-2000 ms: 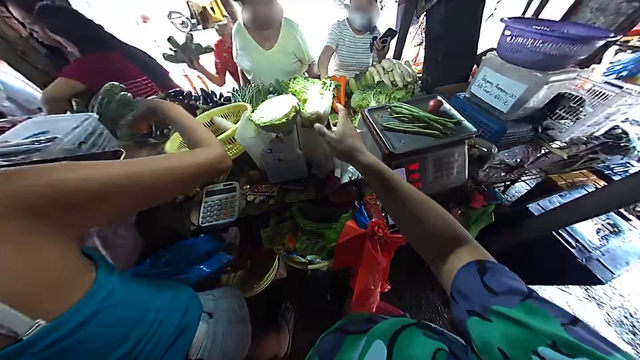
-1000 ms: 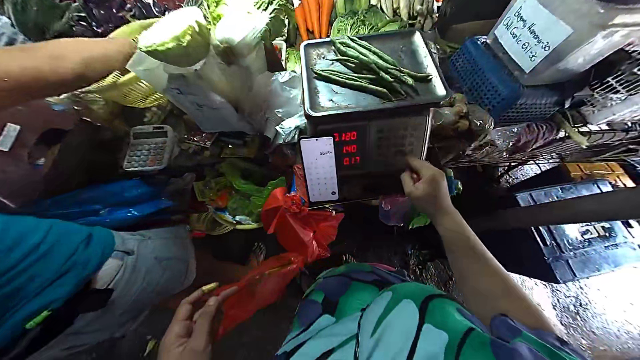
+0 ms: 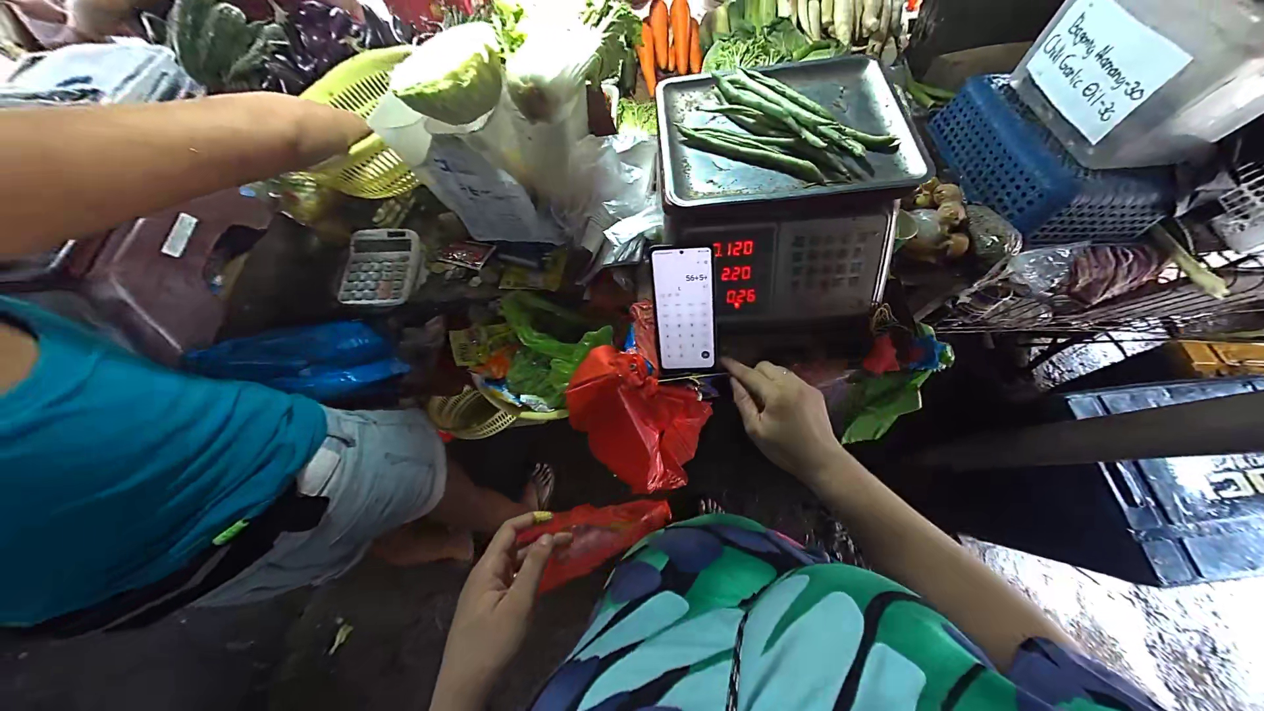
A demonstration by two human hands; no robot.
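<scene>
My left hand (image 3: 515,571) is low in the view, its thumb and fingers closed on a red plastic bag (image 3: 602,533). With its index finger stretched out, my right hand (image 3: 775,405) touches or nearly touches the lower right corner of a smartphone (image 3: 683,311) that shows a calculator. The phone stands upright against the front of a digital scale (image 3: 834,262) with lit red digits. Green beans (image 3: 780,123) lie on the scale's metal tray (image 3: 894,168). Another red plastic bag (image 3: 637,415), bunched at its top, hangs just below the phone.
A co-worker in a teal top (image 3: 148,464) stands at the left, one arm (image 3: 178,158) reaching across. Near them are a desk calculator (image 3: 379,268), a yellow basket (image 3: 365,94) and a cabbage (image 3: 449,74). Right of the scale sit a blue plastic basket (image 3: 1037,168) and a labelled container (image 3: 1136,79).
My right hand has moved from the scale's keypad to the phone's lower corner. Two seconds ago it reached out beside the scale. The scale's digits differ from a second ago. The view has tilted down.
</scene>
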